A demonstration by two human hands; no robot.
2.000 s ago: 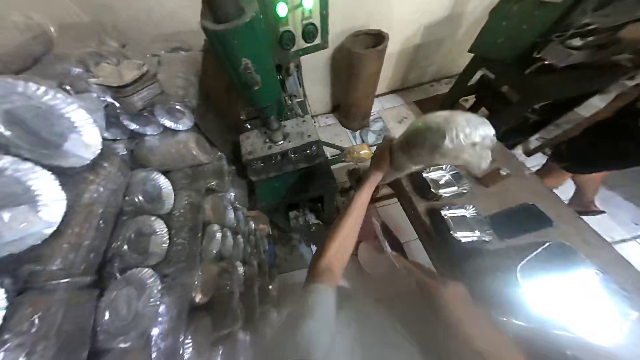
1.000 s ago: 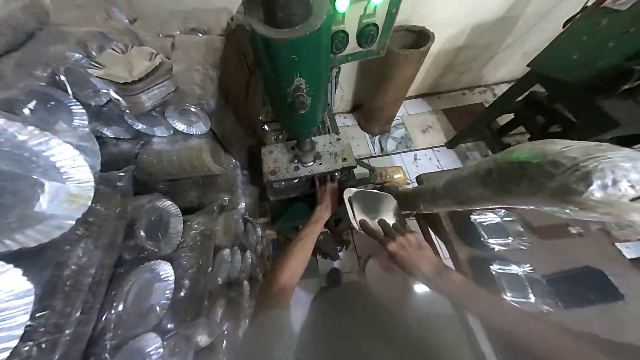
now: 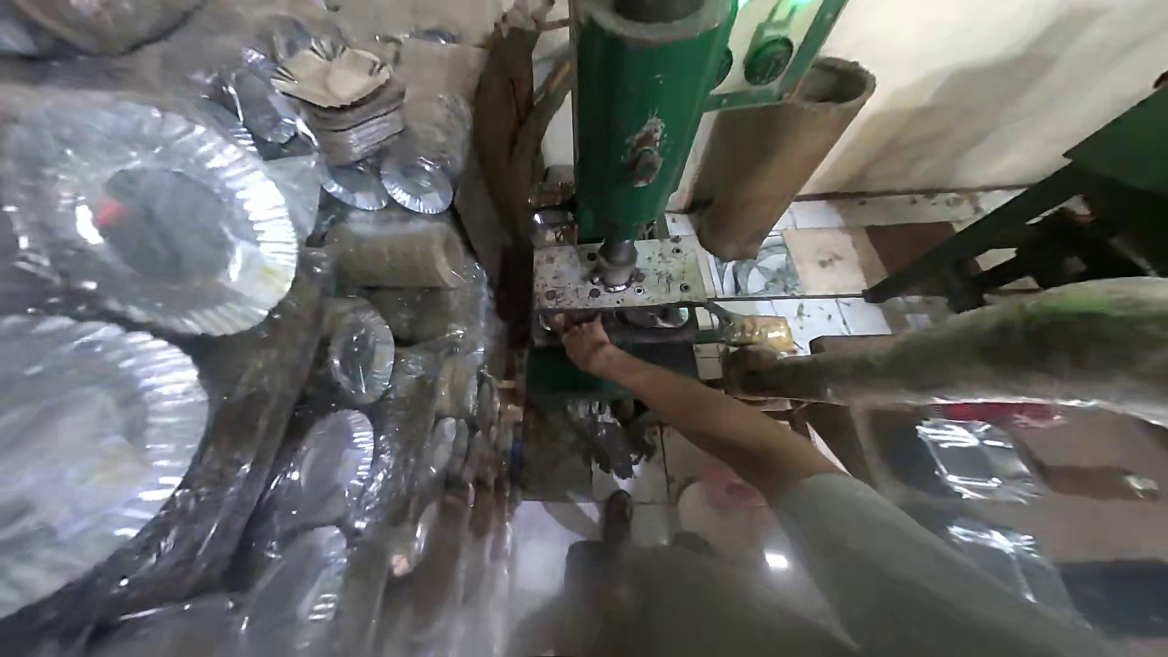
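My right hand [image 3: 584, 345] reaches in from the lower right, its fingers at the front left of the gap under the steel plate [image 3: 657, 274] of a green press [image 3: 643, 128]. The fingertips are partly hidden by the plate, so whether they grip anything cannot be told. Beneath the plate, right of the hand, a shiny round die part [image 3: 652, 317] shows in the dark gap. A handle with yellowish wrapping [image 3: 762, 332] sticks out at the press's right side. My left hand is out of view.
Plastic-wrapped silver paper plates [image 3: 146, 219] and stacked bowls [image 3: 338, 78] fill the left side. A brown cylinder [image 3: 785, 155] stands behind the press by the wall. On the right, a long plastic-wrapped bundle [image 3: 1031, 342] extends over a surface holding silver trays [image 3: 976, 456].
A second ago my left hand was at the press and my right held a pale bowl beside it. Now the right hand is at the press gap, and the left hand and bowl are out of sight.
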